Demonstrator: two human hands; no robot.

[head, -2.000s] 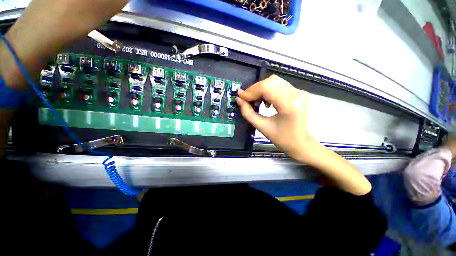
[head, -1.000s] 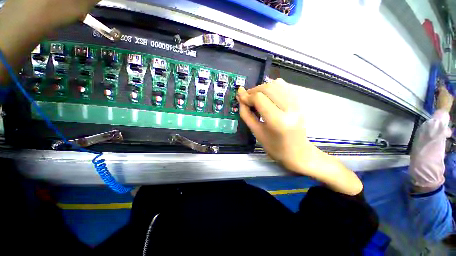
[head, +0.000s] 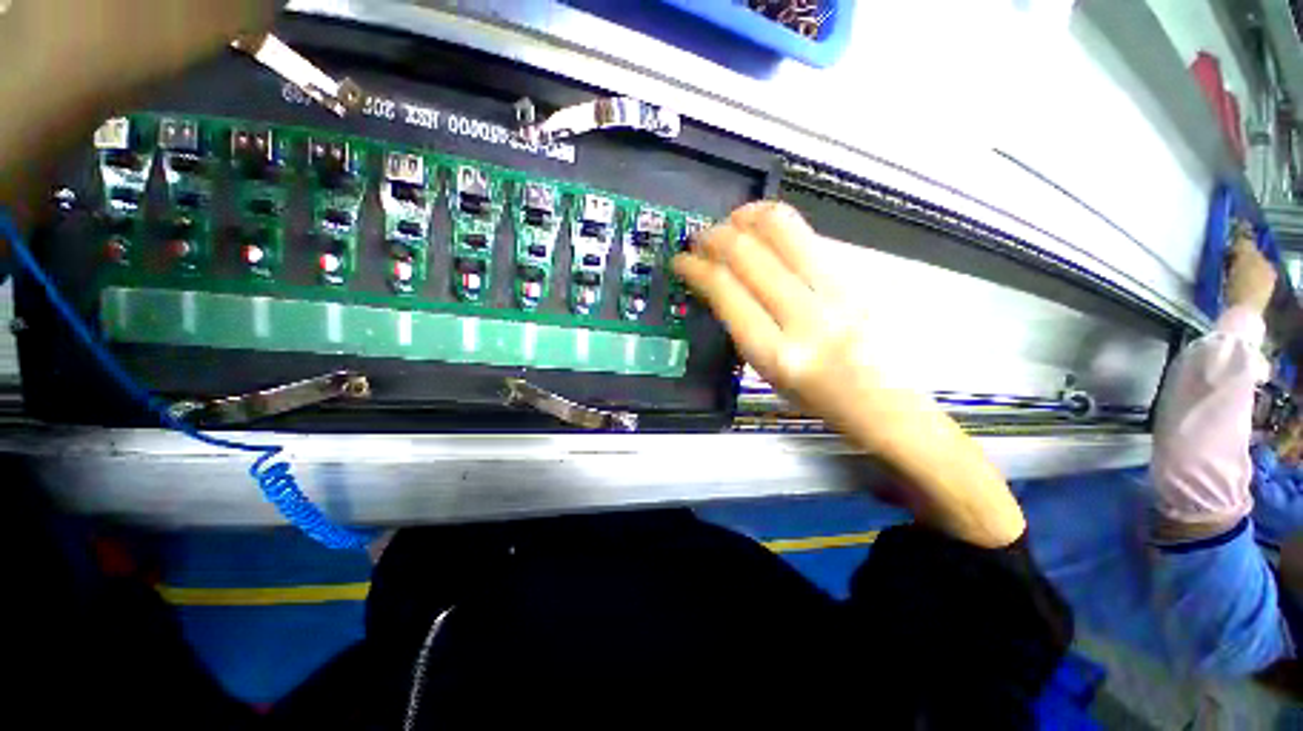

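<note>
A green PCB panel with a row of narrow boards and a pale-green edge strip lies in a black pallet. My right hand is over the panel's right end, its fingertips at the rightmost board and partly covering it. The hand is blurred, and whether anything is between its fingers cannot be seen. My left hand is out of the picture; only a blurred forearm shows at the upper left.
A blue parts bin lies beyond the rail at the top. Silver conveyor rails run along both sides. Silvery hold-down clips sit on the pallet. A coiled blue cord hangs at the near rail. Another person's sleeve is at the right.
My right hand has turned flatter over the board's end, and its fingertip pinch no longer shows clearly. The left forearm has shifted toward the upper left. The other person's arm has reached farther up at the right.
</note>
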